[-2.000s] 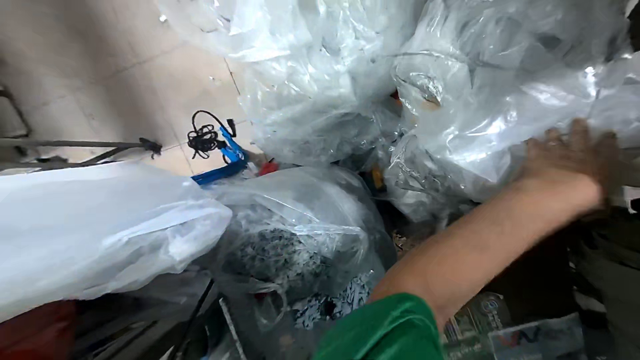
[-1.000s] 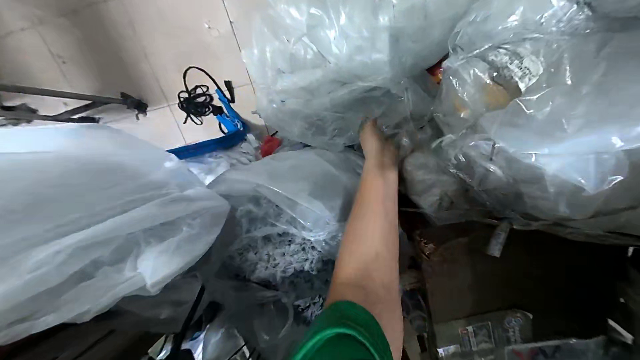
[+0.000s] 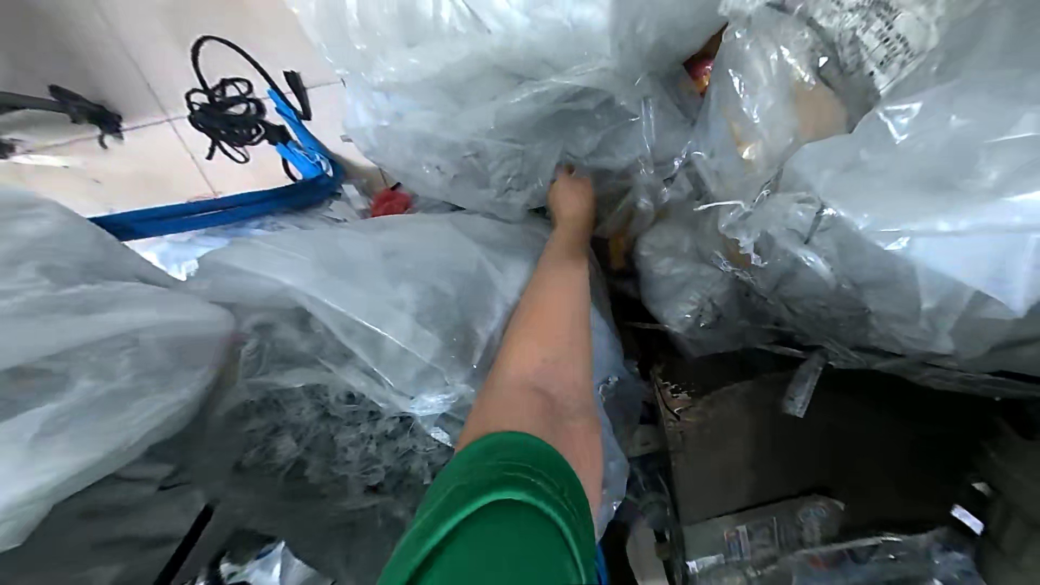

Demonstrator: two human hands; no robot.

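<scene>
My left hand (image 3: 573, 199), at the end of a bare forearm with a green sleeve, is closed on the lower edge of a large translucent plastic bag (image 3: 487, 114) at the top centre. The fingertips are tucked into the film and mostly hidden. Below the forearm, to its left, lies another clear bag (image 3: 366, 276) with grey shredded-looking material inside. Right of the hand, more crumpled clear bags (image 3: 829, 244) are heaped, one with writing and something orange-brown inside. My right hand is out of view.
A whitish bag (image 3: 89, 341) bulges at the left. On the tiled floor (image 3: 154, 73) are a coiled black cord (image 3: 227, 118) and a blue strap-like item (image 3: 227, 207). A red object (image 3: 391, 201) sits between bags. A dark board-like surface (image 3: 780, 447) and clear plastic packaging (image 3: 764, 536) lie lower right.
My left hand has moved left from the bags at the upper right to the lower edge of the top-centre bag, where it was also one second ago. The view has shifted somewhat.
</scene>
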